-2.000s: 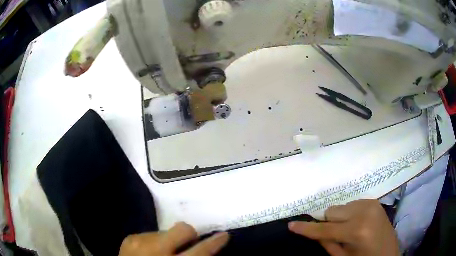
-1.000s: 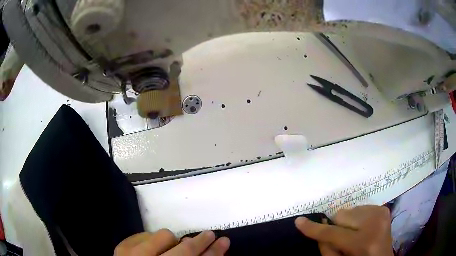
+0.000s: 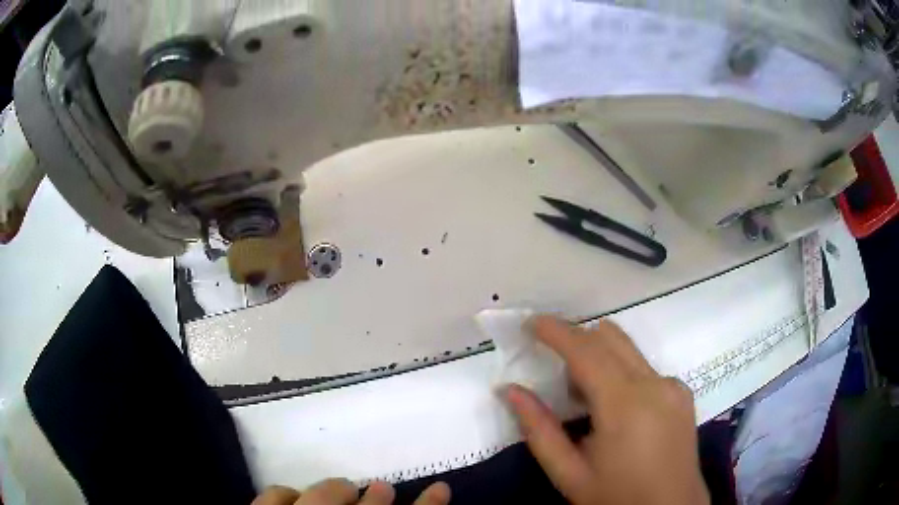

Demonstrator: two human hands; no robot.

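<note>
A dark folded cloth [image 3: 493, 475] lies along the table's front edge. My left hand [image 3: 350, 492], cut off by the bottom edge, holds its left part, with only the fingers showing. My right hand [image 3: 606, 404] is above the cloth's right part, thumb and forefinger spread around a small white piece [image 3: 508, 330], perhaps chalk, at the machine bed's front edge. The blur hides whether the fingers grip it. Another dark panel [image 3: 128, 395] with white cloth beside it lies at the left.
The cream sewing machine head [image 3: 375, 89] fills the top, its needle area at left. Black snips [image 3: 606, 233] and a thin grey rod [image 3: 611, 168] lie on the bed [image 3: 424, 296]. A tape measure [image 3: 811, 291] is at the right edge, beside a red container [image 3: 867, 187].
My right hand has let go of the dark cloth and moved up and left to the white piece. My left hand stays at the cloth. The camera view has shifted.
</note>
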